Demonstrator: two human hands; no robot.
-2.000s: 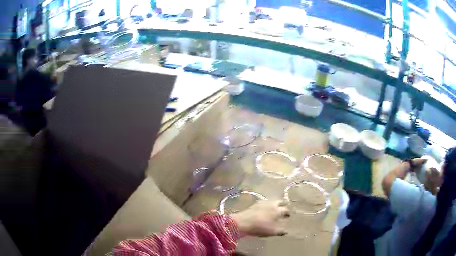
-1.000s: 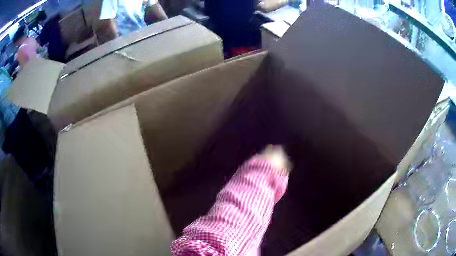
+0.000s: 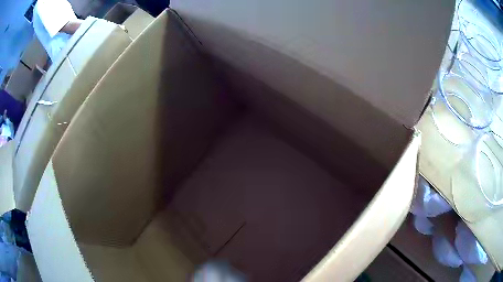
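A large open brown carton (image 3: 259,182) fills the middle of the head view. Its flaps stand up and its shaded inside shows a bare bottom with a short dark seam. A blurred grey-white shape (image 3: 219,272) is cut off by the bottom edge, in front of the carton's inside; I cannot tell what it is. I cannot make out my left hand or my right hand. Thin pale rings (image 3: 490,168) with fine leads lie on a cardboard sheet (image 3: 441,157) at the right edge.
A taped carton (image 3: 83,82) stands against the left side of the open one. A person's arm and pale clothing (image 3: 55,25) show behind it at the upper left. White crumpled wrap or bags (image 3: 460,242) lie below the cardboard sheet at the lower right.
The view has turned from the bench to the carton and now looks deeper into it. The red-checked sleeve and hand seen reaching inside are gone from view.
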